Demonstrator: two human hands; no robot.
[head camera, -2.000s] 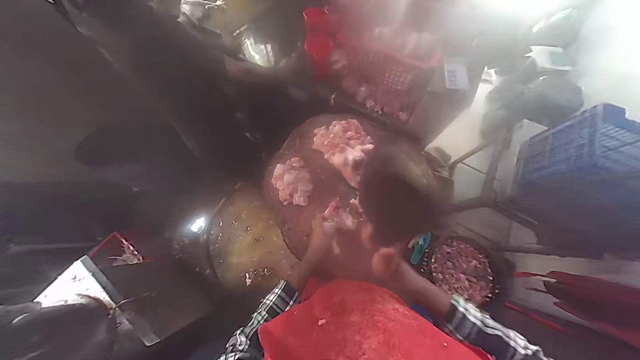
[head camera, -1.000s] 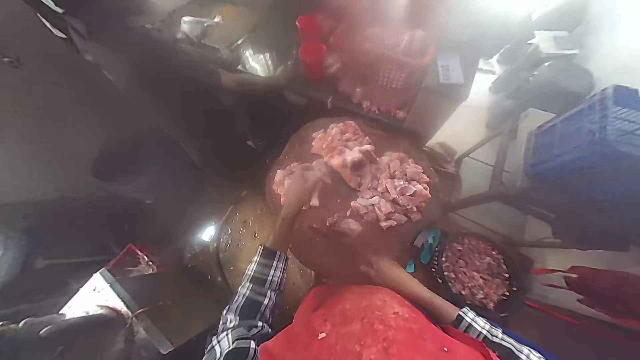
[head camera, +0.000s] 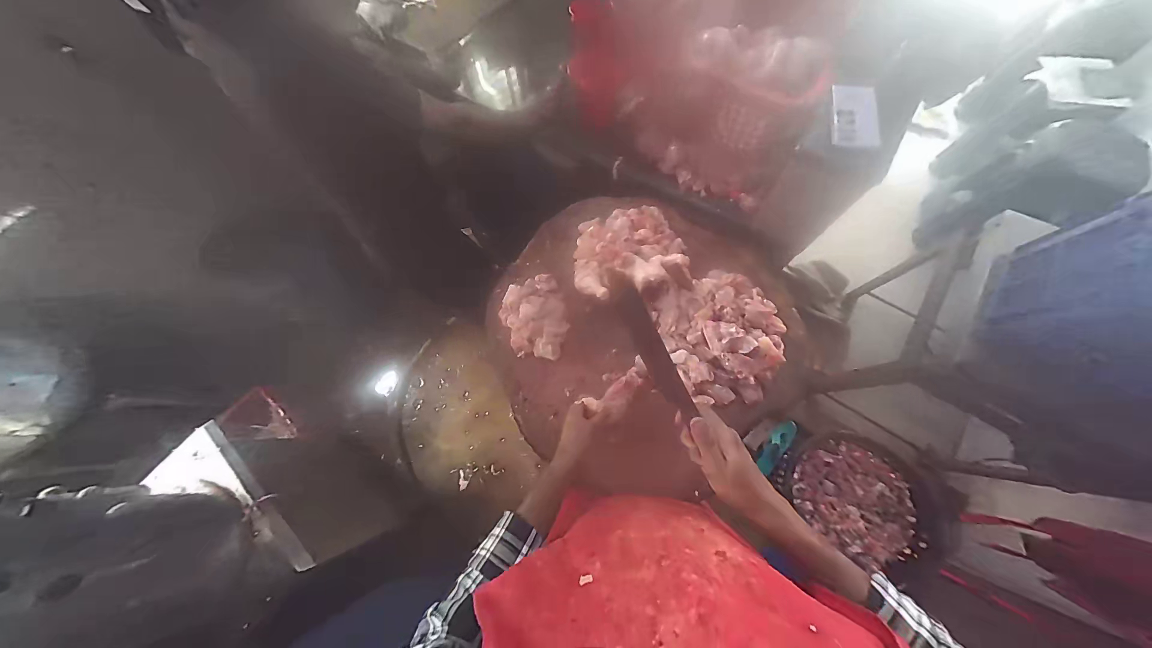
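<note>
My right hand (head camera: 715, 445) grips a cleaver (head camera: 661, 360) by its handle, its dark blade seen nearly edge-on and pointing away over a round chopping block (head camera: 576, 378). Left of the blade, my left hand (head camera: 580, 427) holds a piece of raw meat (head camera: 618, 394) against the block near its front. Cut raw meat lies in a heap (head camera: 733, 337) to the right of the blade. It touches another pile (head camera: 630, 243) at the back. A smaller pile (head camera: 535, 315) sits apart at the block's left.
A round container of meat pieces (head camera: 855, 504) stands at the lower right beside a teal object (head camera: 776, 447). Behind the block is a red basket (head camera: 747, 117) with meat. A blue crate (head camera: 1071, 315) is at the right, a wet yellowish round surface (head camera: 463, 414) at the left.
My left hand has come from the left pile toward the block's front and now holds a meat piece. My right hand, low by the block's front edge a second ago, is now raised with the cleaver visible.
</note>
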